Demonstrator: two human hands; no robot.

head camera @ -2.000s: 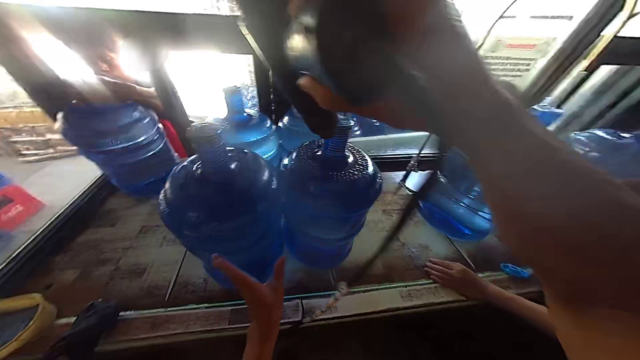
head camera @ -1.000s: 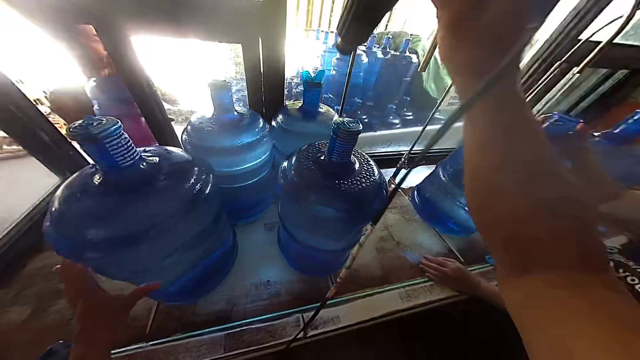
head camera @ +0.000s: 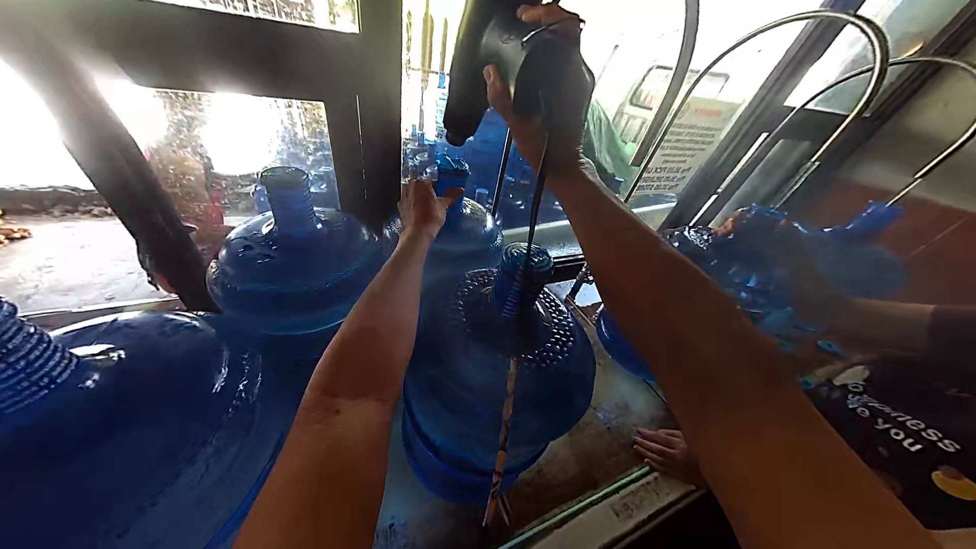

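Note:
Up high, my right hand (head camera: pixel 545 99) grips a dark heat gun (head camera: pixel 488 69), its body partly hidden by my fingers and its cord hanging down. My left hand (head camera: pixel 425 207) reaches to the neck of a rear blue water jug (head camera: pixel 452 172), fingers at its top; whether they close on it I cannot tell. Nearer to me stands a blue jug with a ribbed neck (head camera: pixel 526 267), behind the hanging cord. Two more blue jugs are at the left, one by the window (head camera: pixel 297 252) and one in the near corner (head camera: pixel 130 427).
Another person's hand (head camera: pixel 667 454) rests at the counter edge (head camera: pixel 618 507). At the right, a person in a dark printed shirt (head camera: pixel 892 435) is beside more blue bottles (head camera: pixel 823 259). Curved metal tubes (head camera: pixel 877 69) arch above them. A window frame (head camera: pixel 377 114) stands behind the jugs.
My left hand has moved from beside the near left jug up to the rear jug's neck. The heat gun shows more fully in my raised right hand. The view has moved closer to the jugs.

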